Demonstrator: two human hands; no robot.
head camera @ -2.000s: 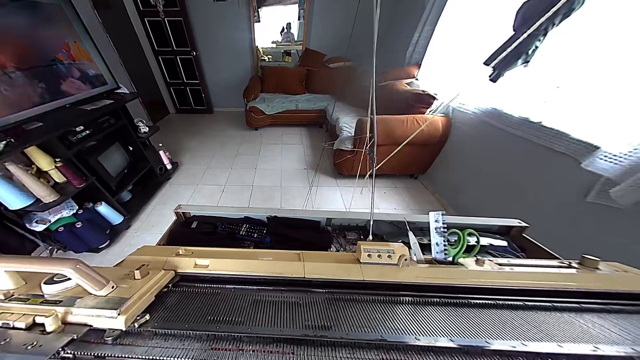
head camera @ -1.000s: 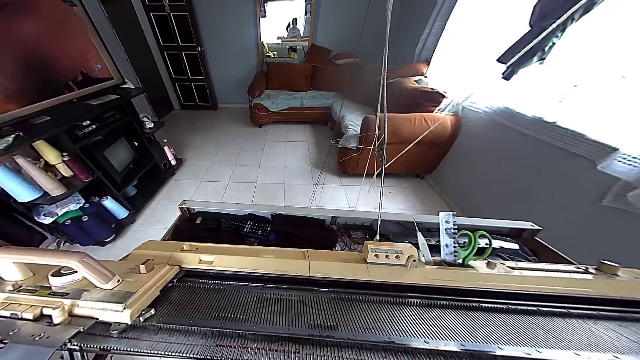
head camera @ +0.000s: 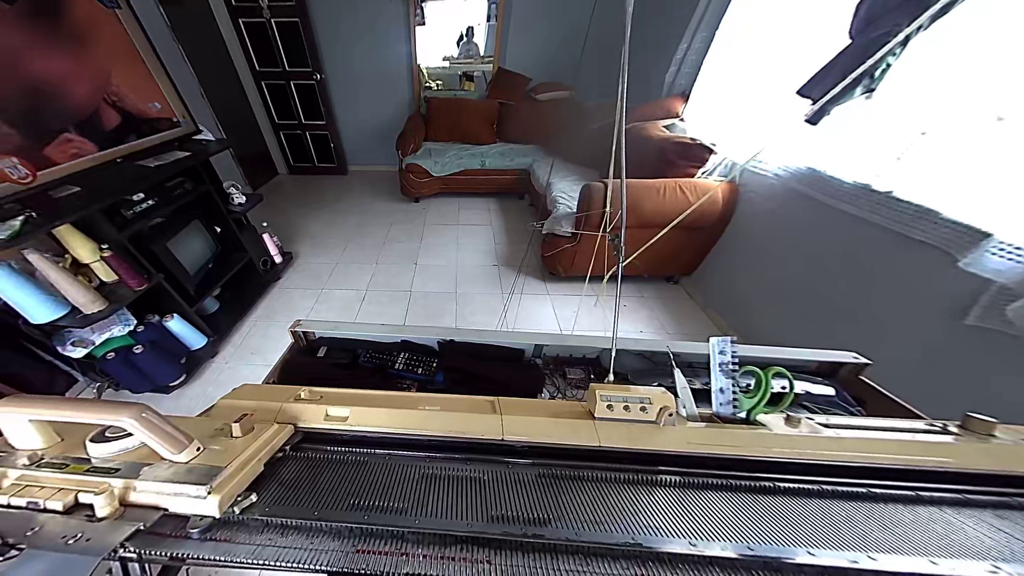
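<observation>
Neither of my hands is in view. A flatbed knitting machine spans the bottom of the head view, its metal needle bed (head camera: pixel 512 496) running left to right. The cream knitting carriage (head camera: pixel 152 472), with its curved handle (head camera: pixel 104 420), sits at the left end of the bed. A cream row counter (head camera: pixel 632 402) stands on the back rail, right of the middle. The yarn tension mast (head camera: pixel 620 200) rises just behind it, with loose yarn strands about it. Green-handled scissors (head camera: pixel 764 392) and a blue-and-white patterned strip (head camera: pixel 723 376) stand behind the rail to the right.
Behind the machine lies a long open tray (head camera: pixel 480 334) holding dark cloth, a remote control (head camera: pixel 412 364) and tangled cords. Yarn cones (head camera: pixel 32 292) fill a black shelf unit (head camera: pixel 200 320) at left, below a television (head camera: pixel 80 88). An orange sofa (head camera: pixel 640 216) stands beyond on the tiled floor.
</observation>
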